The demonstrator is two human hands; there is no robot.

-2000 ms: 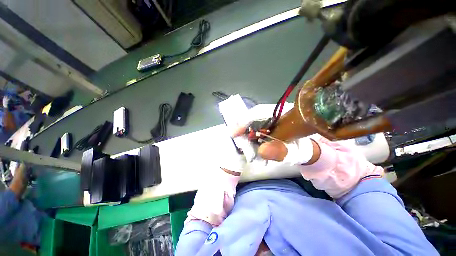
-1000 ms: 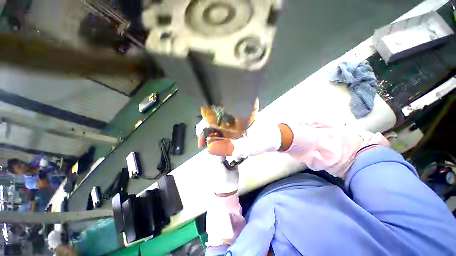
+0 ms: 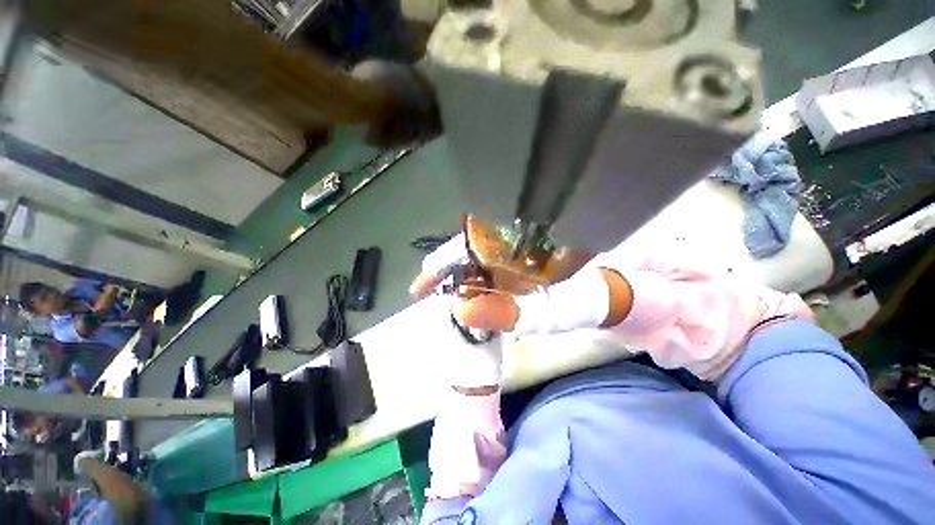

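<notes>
My left hand (image 3: 475, 361), in a white glove with bare fingertips, holds a white inner unit (image 3: 447, 256) at the bench edge. My right hand (image 3: 528, 311), also gloved, meets it at the unit's near end, thumb and fingers closed around dark parts and thin wire. A dark curved piece of cord shows just below the right thumb. Both hands are beside the orange-brown bracket (image 3: 521, 265) under a large grey metal block (image 3: 615, 154). The block, bracket and fingers hide much of the grip.
Black cases (image 3: 308, 410) stand in a row on the bench edge at left, above a green bin (image 3: 343, 480). Adapters with cords (image 3: 271, 320) and a black case (image 3: 363, 279) lie on the belt. A blue-grey rag (image 3: 767, 195) and light grey box (image 3: 871, 101) are at right. Other workers are at far left.
The view has swung, so the grey block now covers the upper middle and the rag and box show at right. My hands stay together at the unit by the bracket.
</notes>
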